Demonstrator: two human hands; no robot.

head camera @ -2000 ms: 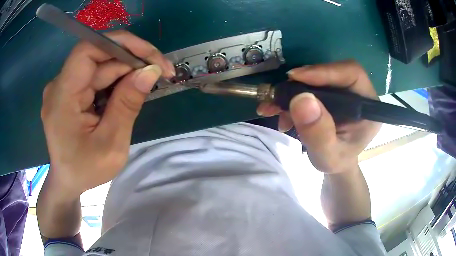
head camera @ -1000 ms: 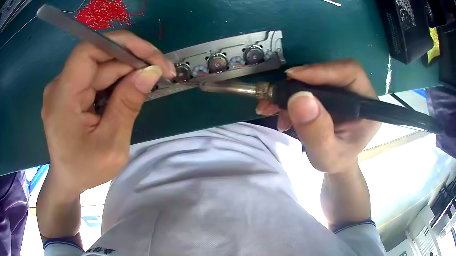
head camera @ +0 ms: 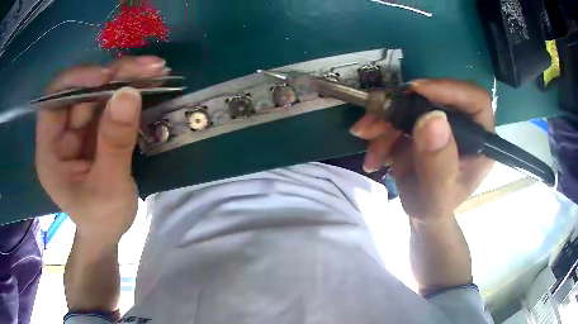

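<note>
The long grey circuit strip (head camera: 218, 133) lies at a slant on the green bench top, with a row of several round metal components along it. My left hand (head camera: 95, 133), blurred, holds the grey tweezers (head camera: 95, 94) left of the strip; their two tips are apart with nothing visible between them. My right hand (head camera: 437, 139) holds the black-handled soldering iron (head camera: 355, 93). Its metal barrel and tip lie over the right half of the strip, pointing left; whether the tip touches cannot be told.
A pile of red slivers (head camera: 133, 26) lies on the green bench top (head camera: 253, 140) at the upper left. A thin white stick (head camera: 405, 7) lies at the top. A black stand (head camera: 510, 44) and yellow sponge (head camera: 551, 63) are at the right.
My left hand has moved left and down off the strip, and the tweezer tips have parted. The strip has shifted right and more of it shows. My right hand and the iron have moved slightly right.
</note>
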